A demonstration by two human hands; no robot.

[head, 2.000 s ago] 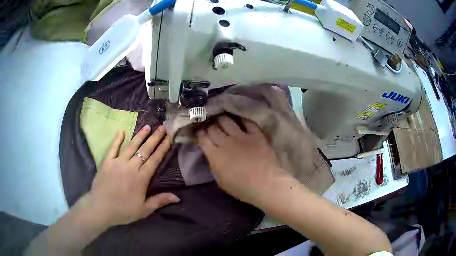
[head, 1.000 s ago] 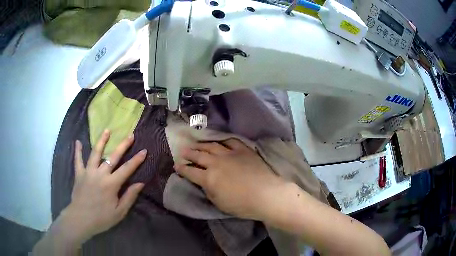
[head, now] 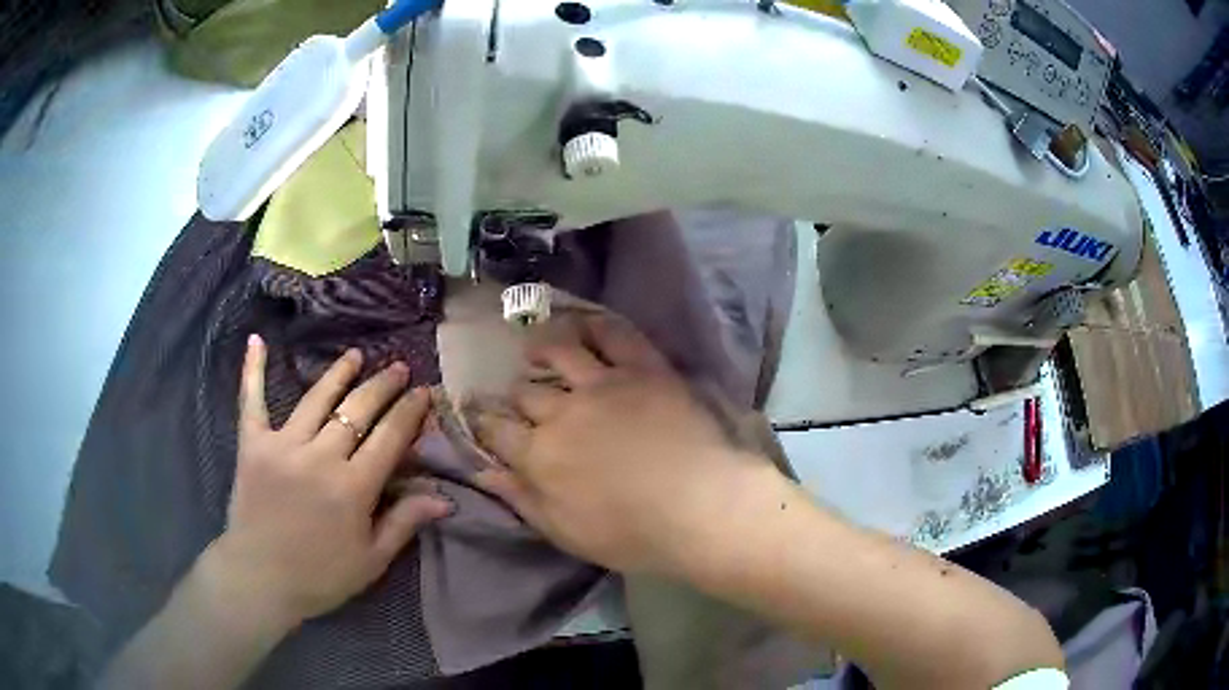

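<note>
The dark ribbed panel (head: 175,404) lies left of and under the needle area of the white sewing machine (head: 728,135). A light green patch (head: 324,209) lies on it beside the machine head. My left hand (head: 317,479) rests on the dark cloth with fingers spread. My right hand (head: 607,458) presses on the beige piece (head: 492,351) right of the needle, fingers bent; whether it pinches the cloth is unclear. Grey-mauve cloth (head: 499,593) shows below and behind my right hand. The presser foot is partly hidden by the machine head.
A white paddle (head: 263,128) with a blue hose is left of the head. A control panel (head: 1038,54) stands upper right. A thin red object (head: 1032,440) lies on the bed's right, beside brown cardboard (head: 1129,384). Olive cloth (head: 256,34) is heaped behind the table.
The green patch and dark panel have moved away from me, toward the machine head. My left hand has shifted right, nearer the needle. More grey-mauve cloth shows between my hands.
</note>
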